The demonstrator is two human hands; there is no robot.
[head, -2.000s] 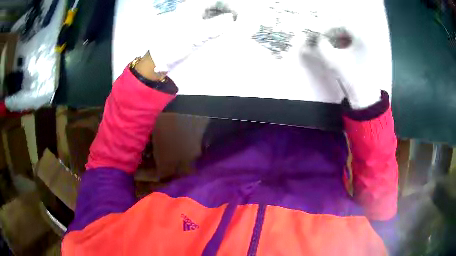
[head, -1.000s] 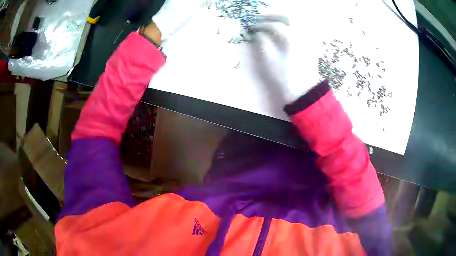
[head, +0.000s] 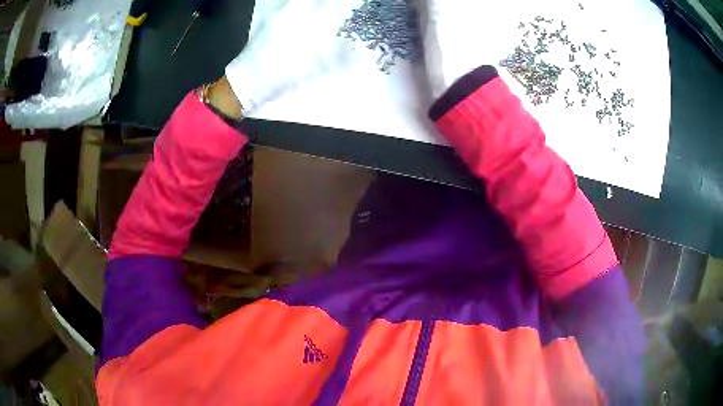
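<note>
A dense pile of small dark screws [head: 384, 30] lies on the white paper sheet [head: 317, 107] near the top edge of the view. A looser scatter of screws [head: 583, 71] lies on the sheet to the right. My left hand [head: 273, 51], in a white glove, is at the left of the dense pile and blends into the paper. My right hand [head: 450, 36], also white gloved, is just right of the pile. The fingers of both hands cannot be made out, and the top edge cuts into the view there.
A dark bench [head: 178, 67] with a black front edge bears the sheet. A thin shaft and a yellow item lie at left, beside a shiny clear plastic bag [head: 75, 75]. A black cable [head: 698, 32] is at upper right. Cardboard [head: 83, 258] stands below left. A tiny pale piece [head: 609, 193] is on the bench edge.
My right hand has moved from the right side of the sheet to beside the dense pile, then upward. The view has shifted, showing more scattered screws at right.
</note>
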